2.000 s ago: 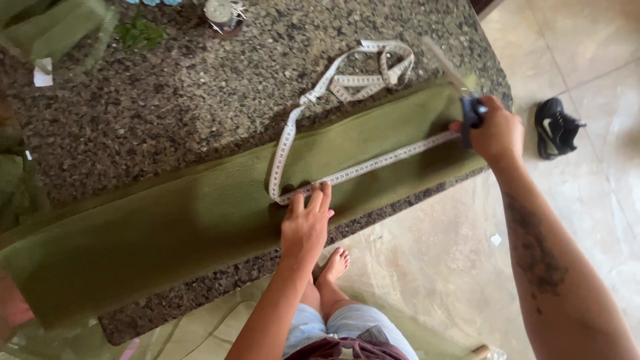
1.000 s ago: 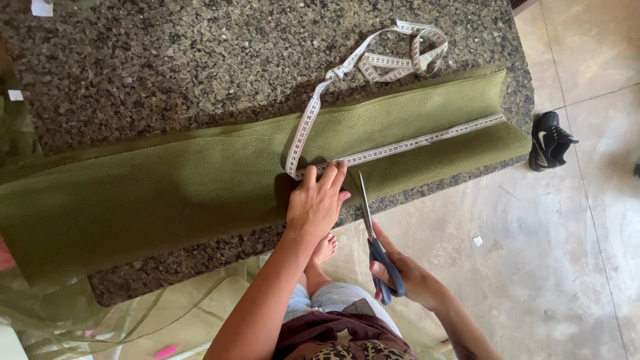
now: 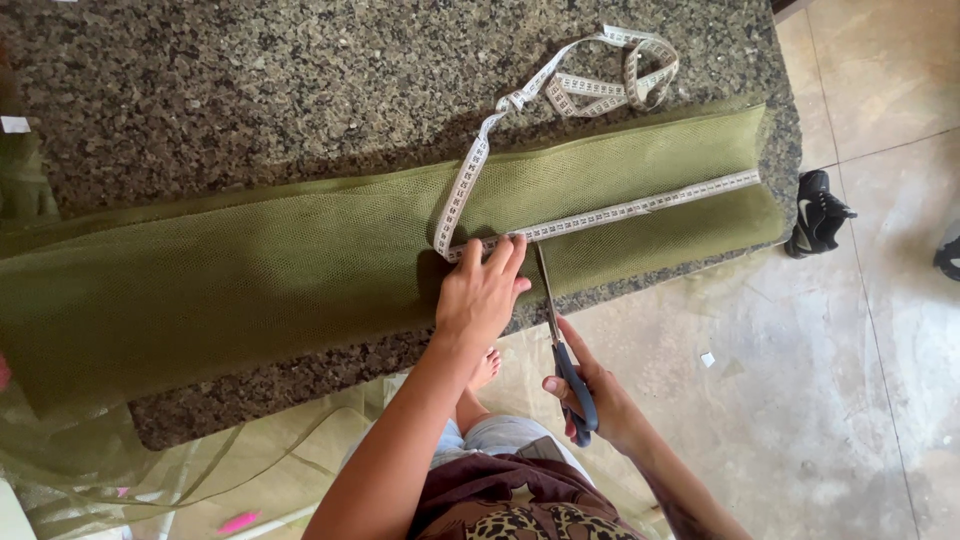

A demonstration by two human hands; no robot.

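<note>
A long folded strip of olive-green mesh fabric [image 3: 337, 240] lies across the granite countertop [image 3: 225, 97]. On it a white measuring tape [image 3: 637, 208] runs from the fabric's right end to my left hand [image 3: 480, 289], then bends back and ends in a loose tangle above. My left hand presses the tape and fabric flat with its fingertips, holding neither in a grasp. My right hand [image 3: 600, 401] grips the blue handles of scissors [image 3: 576, 390] in front of the counter edge. The scissor blades point away from me, over the fabric, with their tip near the tape beside my left fingers.
Black sneakers [image 3: 817, 214] stand on the tiled floor [image 3: 750, 435] to the right, one cut by the frame's edge. My bare foot [image 3: 486, 369] is below the counter. More sheer green fabric [image 3: 75, 457] hangs at the lower left. A white scrap [image 3: 15, 124] lies at the far left.
My right hand, at the fabric's right end two seconds ago, has come back toward me with the scissors, whose blades now reach over the fabric beside my left hand. My left hand stays on the tape.
</note>
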